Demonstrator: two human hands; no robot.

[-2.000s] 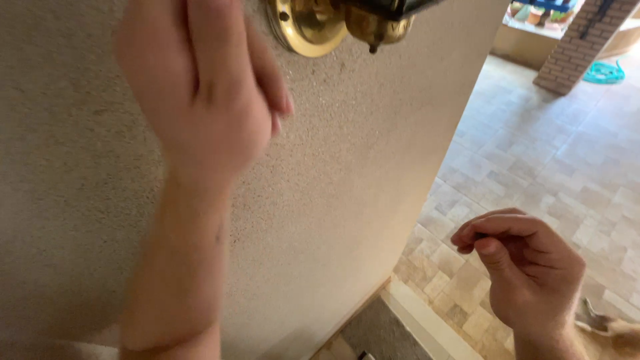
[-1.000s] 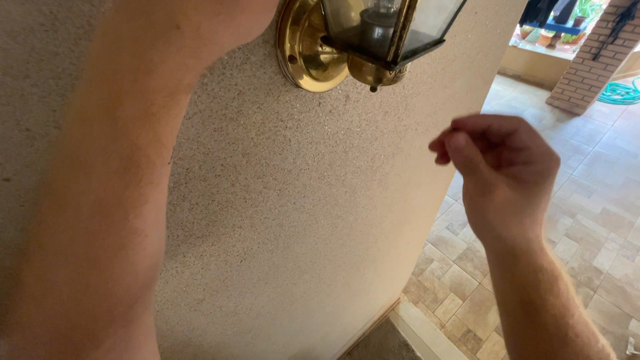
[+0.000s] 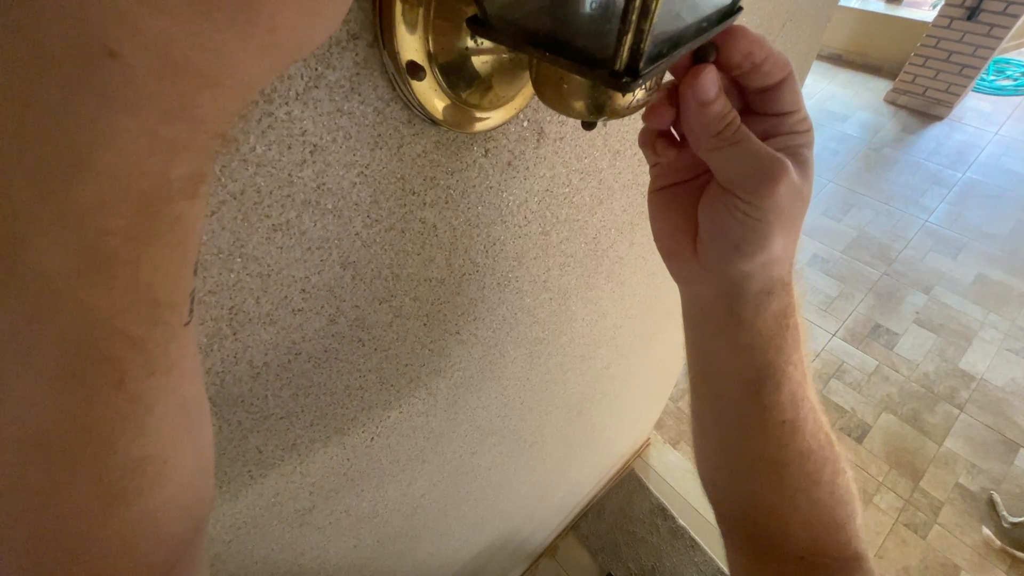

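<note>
A brass wall lantern with glass panes [image 3: 584, 32] is fixed to a speckled textured wall [image 3: 448, 304] at the top of the view. Its round brass backplate [image 3: 464, 104] has a dark hole at the left, and a small finial hangs under the rounded brass cup. My right hand [image 3: 728, 136] is at the lantern's lower right corner, thumb and forefinger pinching a small dark round knob [image 3: 705, 54]. Whether the knob is attached to the lantern cannot be told. My left forearm rises along the left side; my left hand is beyond the top edge, out of sight.
Tiled floor [image 3: 928, 320] lies far below at the right. A brick pillar [image 3: 944, 56] and a coiled teal hose [image 3: 1004, 76] are at the upper right. Below the wall is a grey slab [image 3: 640, 520] with a pale border.
My right hand has moved up and left to the lantern's lower corner. My left hand, partly visible at the top before, has gone out of view.
</note>
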